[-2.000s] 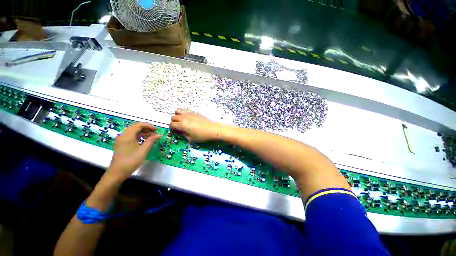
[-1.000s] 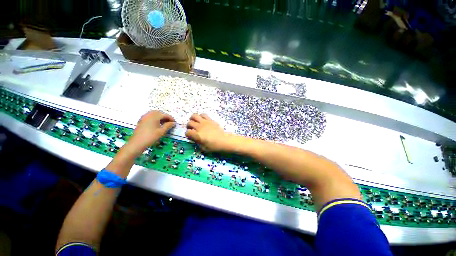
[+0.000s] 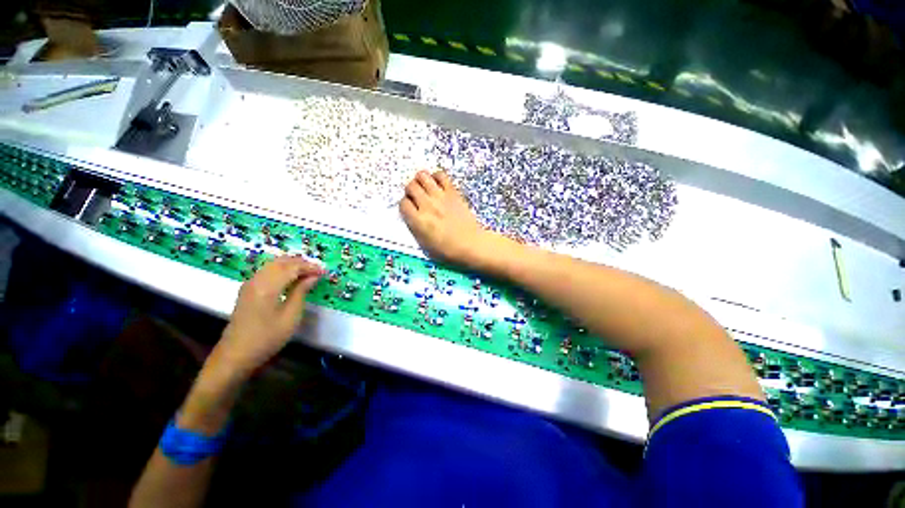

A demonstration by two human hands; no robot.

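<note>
The green circuit board panel (image 3: 382, 288) with small fitted parts runs left to right before me. My left hand (image 3: 270, 306), with a blue wrist band (image 3: 191, 443), is over the board with thumb and finger pinched together; whether a part is between them is too small to tell. My right hand (image 3: 437, 210) is at the near edge of the two heaps, where the cream components (image 3: 347, 154) meet the silvery components (image 3: 576, 193). Its fingers are curled and their tips are partly hidden, so I cannot tell if it holds anything.
A metal bracket (image 3: 159, 124) stands at the tray's left. A cardboard box (image 3: 308, 50) with a fan is behind the tray (image 3: 734, 233). A bag of components (image 3: 581, 119) lies behind the tray's back edge. A thin yellow-green strip (image 3: 840, 270) lies at the right.
My left hand has moved from the tray's near edge back over the board, as two seconds ago. My right hand has moved forward and right to the heaps. The camera view has shifted.
</note>
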